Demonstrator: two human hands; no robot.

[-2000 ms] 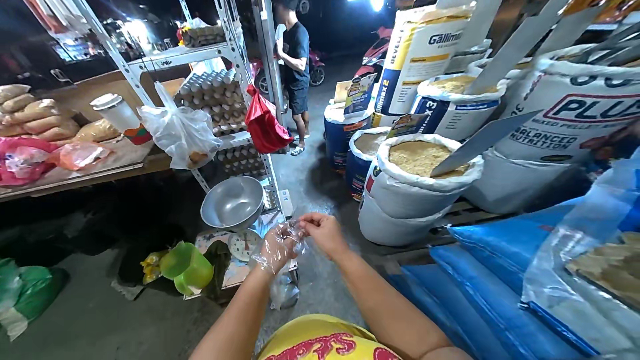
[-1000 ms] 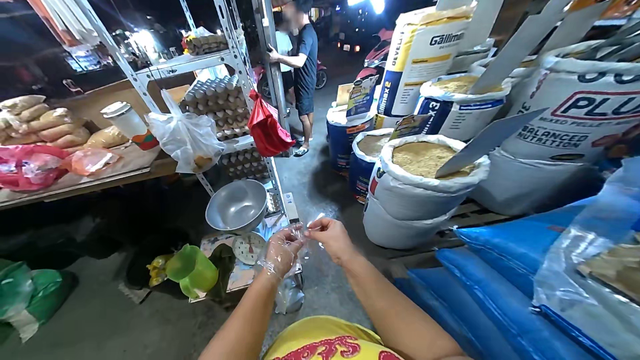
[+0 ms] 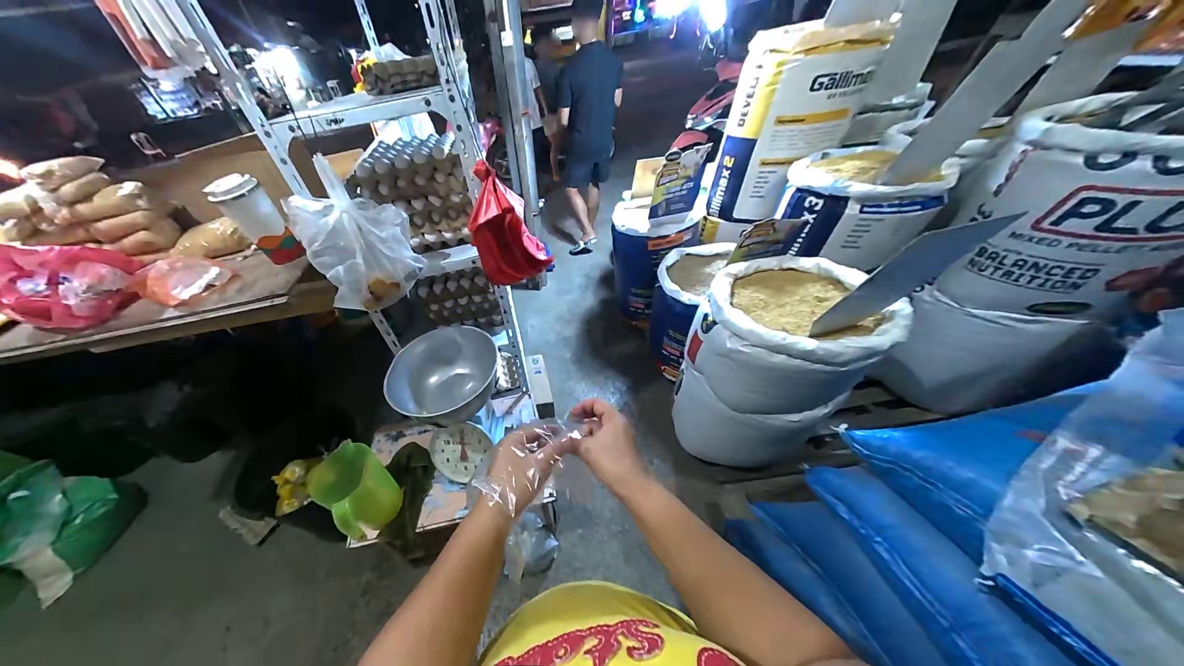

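A thin clear plastic bag (image 3: 548,442) is stretched between my hands in front of my body. My left hand (image 3: 525,465) grips one side, and loose film hangs over its back and wrist. The fingertips of my right hand (image 3: 599,439) pinch the bag's other edge. Just left of my left hand stands a dial scale (image 3: 460,452) with a wide metal bowl (image 3: 441,375) on it. A green plastic pitcher (image 3: 356,490) is farther left.
A metal rack (image 3: 435,176) holds egg trays (image 3: 416,185), with a red bag (image 3: 505,227) hanging from it. Open feed sacks (image 3: 786,370) with scoops stand at right, above stacked blue sacks (image 3: 888,546). Bagged goods (image 3: 102,208) lie on a wooden table at left. A person (image 3: 589,102) is in the aisle beyond.
The person in the aisle has moved away from the rack and now shows their back. My hands stay close together on the clear bag, with only small finger movements.
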